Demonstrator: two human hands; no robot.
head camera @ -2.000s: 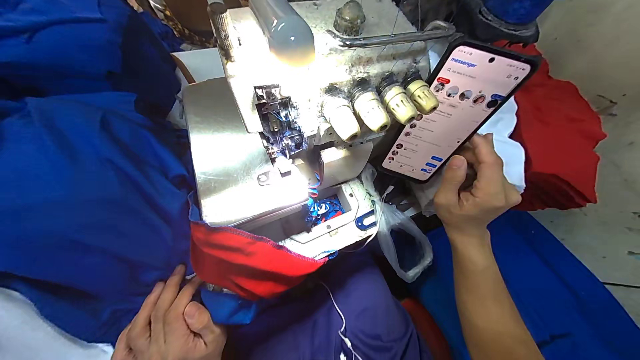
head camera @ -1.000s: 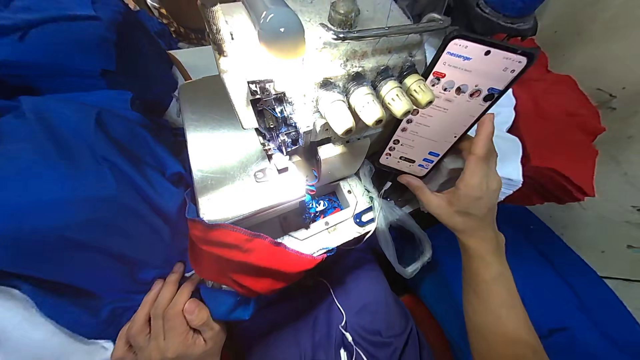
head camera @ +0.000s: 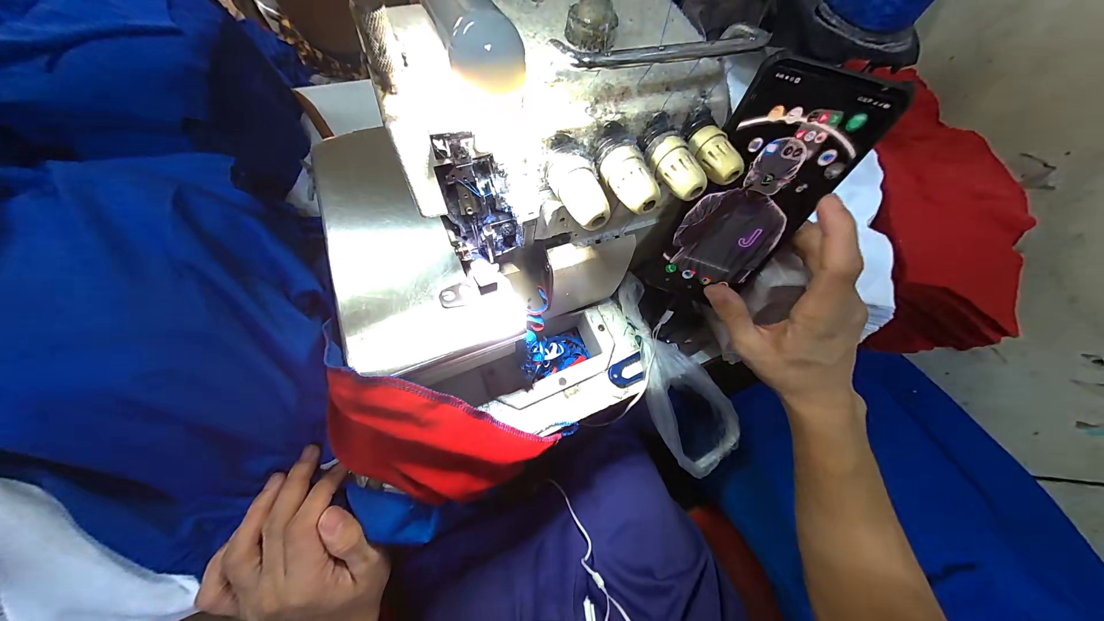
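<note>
A smartphone (head camera: 776, 185) stands tilted at the right of an overlock sewing machine (head camera: 509, 95), its lit screen facing me. My right hand (head camera: 806, 310) is at the phone's lower edge, thumb near the bottom of the screen and fingers behind its right side; whether it bears the phone's weight cannot be told. Palm up and fingers loosely together, my left hand (head camera: 297, 552) rests against blue fabric (head camera: 155, 345) at the lower left and holds nothing visible. Just beside it, red fabric (head camera: 431, 435) with a stitched edge hangs at the machine's front.
Thread scraps (head camera: 552, 349) fill a tray under the machine's metal plate (head camera: 388, 250). A clear plastic bag (head camera: 686, 405) hangs at its front right. White fabric (head camera: 871, 250) and red fabric (head camera: 957, 216) lie behind the phone. A white earphone cord (head camera: 586, 552) crosses my lap.
The phone's screen has gone from a messaging list to a dark home screen with icons. My right thumb has shifted to the phone's bottom edge. My left hand has stayed in place.
</note>
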